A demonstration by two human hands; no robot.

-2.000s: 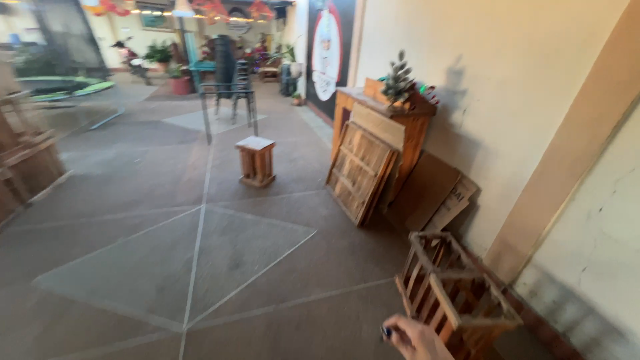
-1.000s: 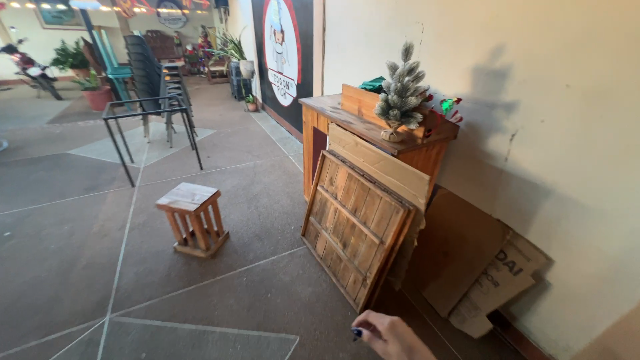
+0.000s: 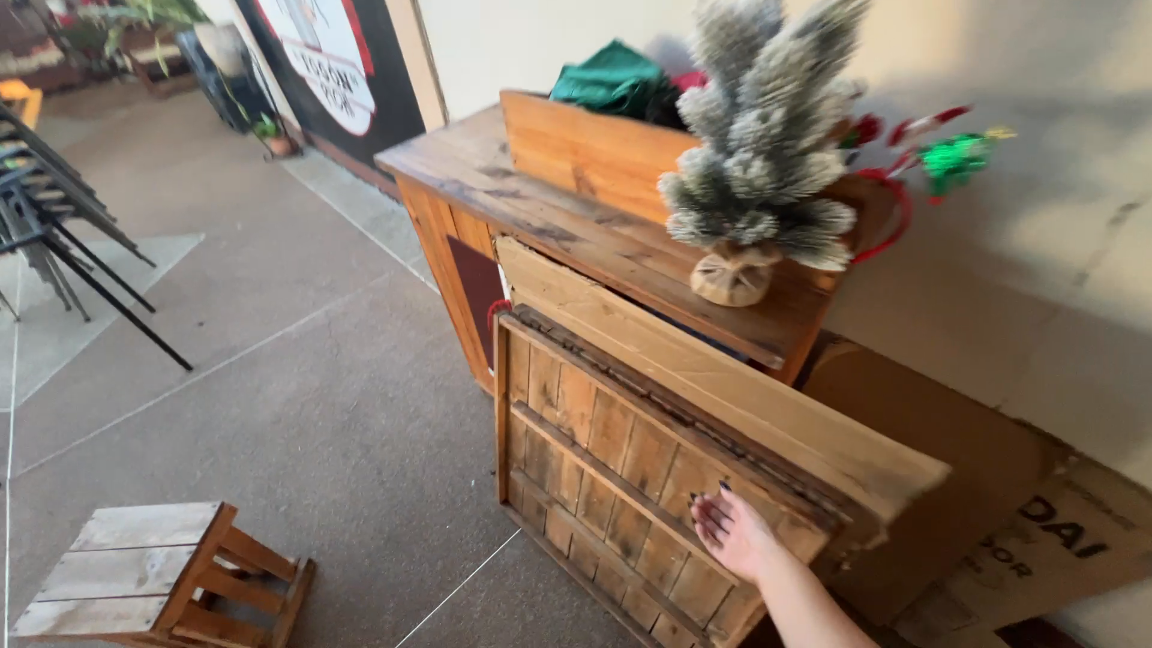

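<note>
My right hand (image 3: 731,531) reaches in from the lower right with its palm partly turned up and fingers slightly curled, holding nothing. It is in front of a slatted wooden panel (image 3: 621,450), near the panel's upper right part; whether it touches the wood I cannot tell. The panel leans, with a flat cardboard piece (image 3: 720,378) behind it, against a wooden counter (image 3: 450,171). On the counter stand a small frosted artificial Christmas tree (image 3: 756,135) with a wrapped base and a wooden box (image 3: 585,157) holding green cloth. My left hand is out of view.
A small slatted wooden stool (image 3: 117,567) stands on the floor at the lower left. Stacked black chairs (image 3: 54,216) are at the far left. More cardboard (image 3: 936,468) leans by the wall on the right. Potted plants (image 3: 270,135) stand near the dark wall sign (image 3: 333,63).
The view has moved up to the counter and the leaning panel. My right hand, earlier at the bottom edge near a slatted wooden rack, is now in front of the panel with its palm turned up.
</note>
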